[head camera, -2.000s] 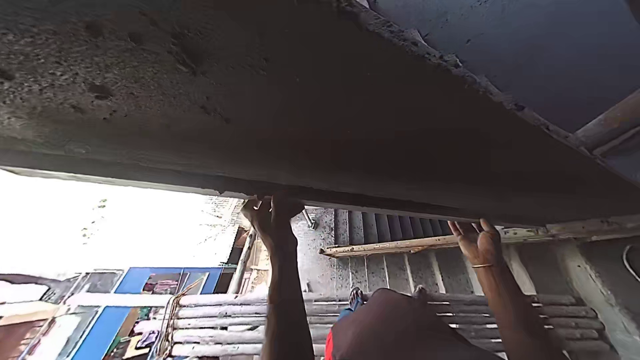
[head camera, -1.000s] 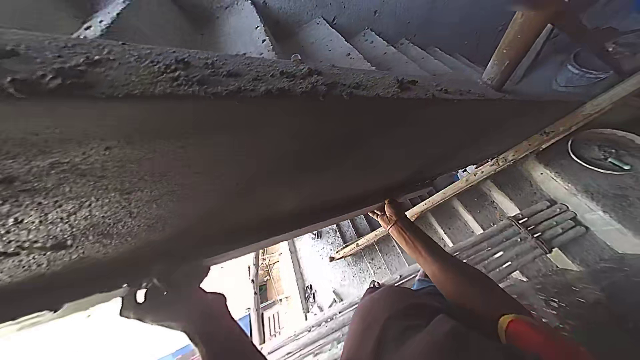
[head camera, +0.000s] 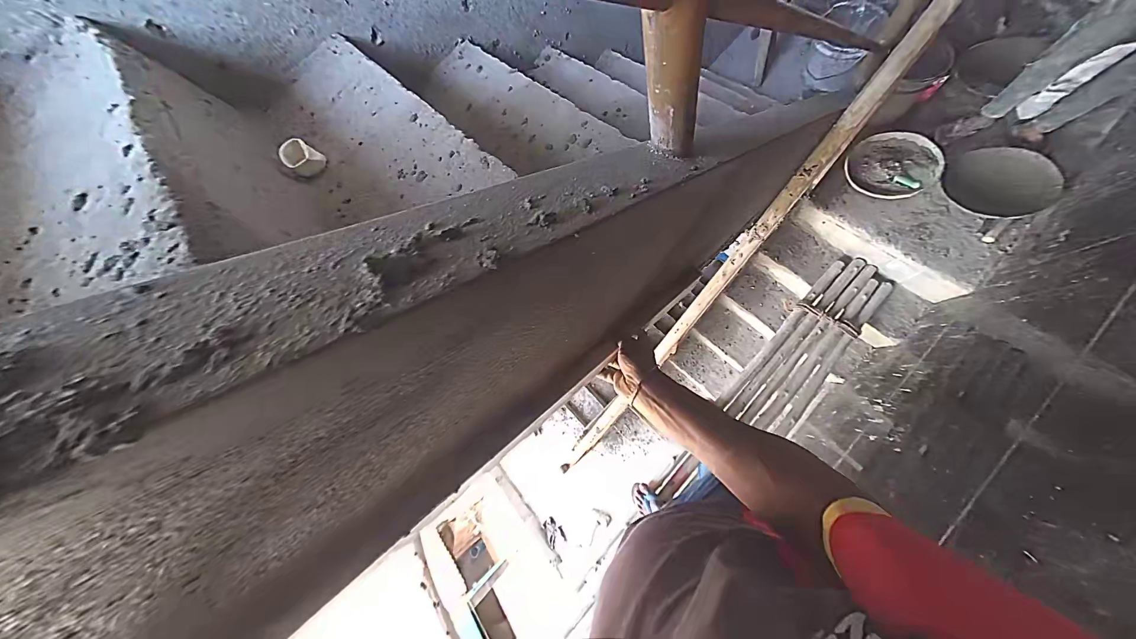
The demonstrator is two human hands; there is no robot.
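Note:
My right hand (head camera: 627, 371) is at the lower edge of a stair's side face coated in smooth, damp-looking mortar (head camera: 532, 306). Its fingers reach up to that edge; whether they grip it cannot be told. Rough mortar lumps (head camera: 382, 266) lie along the top border of this face, beside the concrete steps (head camera: 382, 115). My left hand is out of view. Just right of my right hand, a long wooden pole (head camera: 763, 226) slants past the wall.
A wooden post (head camera: 673, 80) stands on the stair edge. A small white cup (head camera: 302, 157) lies on a step. Two round pans (head camera: 895, 165) (head camera: 1003, 182) rest on the floor at right. Tied poles (head camera: 803, 342) lie below, with a drop beside them.
My left hand, at the lower edge in the earlier frames, has left the view. The view has swung a lot, now showing the steps above.

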